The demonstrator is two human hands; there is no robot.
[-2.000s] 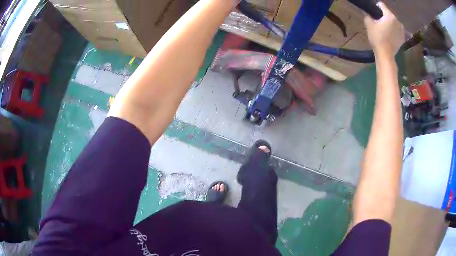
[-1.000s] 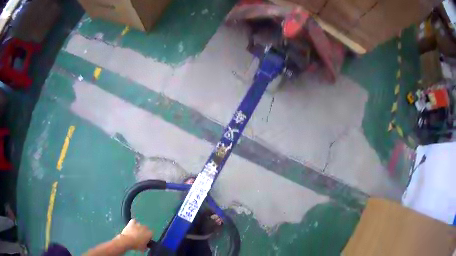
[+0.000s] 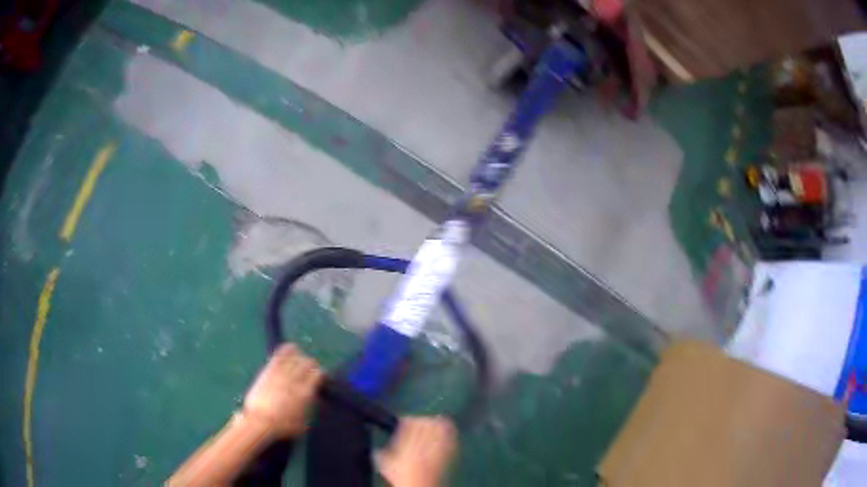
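The pallet truck handle (image 3: 318, 255), a black loop grip, is low in the picture. My left hand (image 3: 283, 392) is closed on its near left part. My right hand (image 3: 418, 453) is at the right end of the near bar, blurred, with its fingers around the bar. The blue tiller arm (image 3: 513, 128) with a white label runs up and right to the pump unit (image 3: 561, 38), dark and partly cut off. Part of the red truck body (image 3: 639, 67) shows beside stacked cartons (image 3: 751, 33) at the upper right, with a pale pallet edge (image 3: 668, 55) under them.
A brown carton (image 3: 718, 423) stands at the lower right, beside a white and blue object (image 3: 803, 314). Small mixed items, one orange (image 3: 808, 185), lie at the right edge. Yellow lines (image 3: 87, 190) mark the green floor with grey patches. A dark red object shows at the upper left.
The tiller arm came down from steep to low, and the loop is now nearer me. My right hand has come onto the near bar. The load has shifted toward the upper right of the view.
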